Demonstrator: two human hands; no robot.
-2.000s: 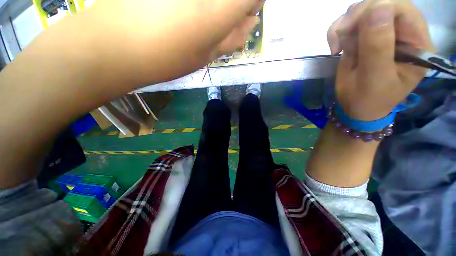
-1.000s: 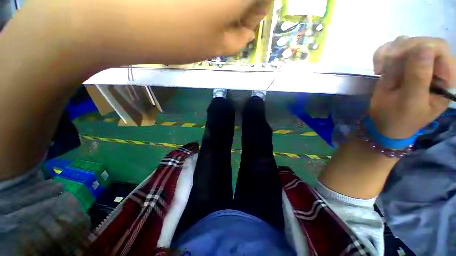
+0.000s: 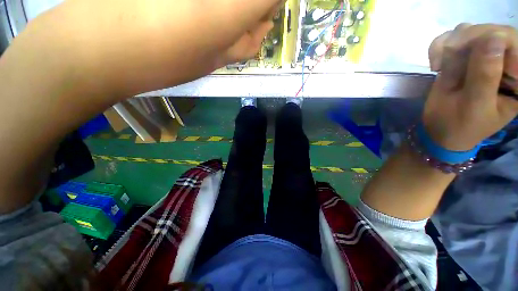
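Two circuit boards with yellow-green edges lie side by side on the bench; the right one [image 3: 332,34] is crowded with small pale-topped cans. Thin red and blue lead wires [image 3: 339,25] run over it and hang across the line rail [image 3: 363,85]. My left hand [image 3: 253,42] is over the left board, cut off by the top edge; its fingertips are hidden, so its grip cannot be told. My right hand [image 3: 474,79], with a blue strap and a bead bracelet, is curled around the dark tweezers [image 3: 507,90] right of the boards, above the rail; the tip is hidden.
A person's grey-blue clothing [image 3: 483,210] is close at the right. Cardboard sheets [image 3: 139,120] stand below the rail at left, with green and blue boxes [image 3: 94,207] lower left. A blue object [image 3: 360,128] is under the bench at right.
Over the frames, the boards have shifted right in view, and the right board with its wires now shows clearly. My right hand has moved right, still holding the tweezers. My left hand stays over the boards.
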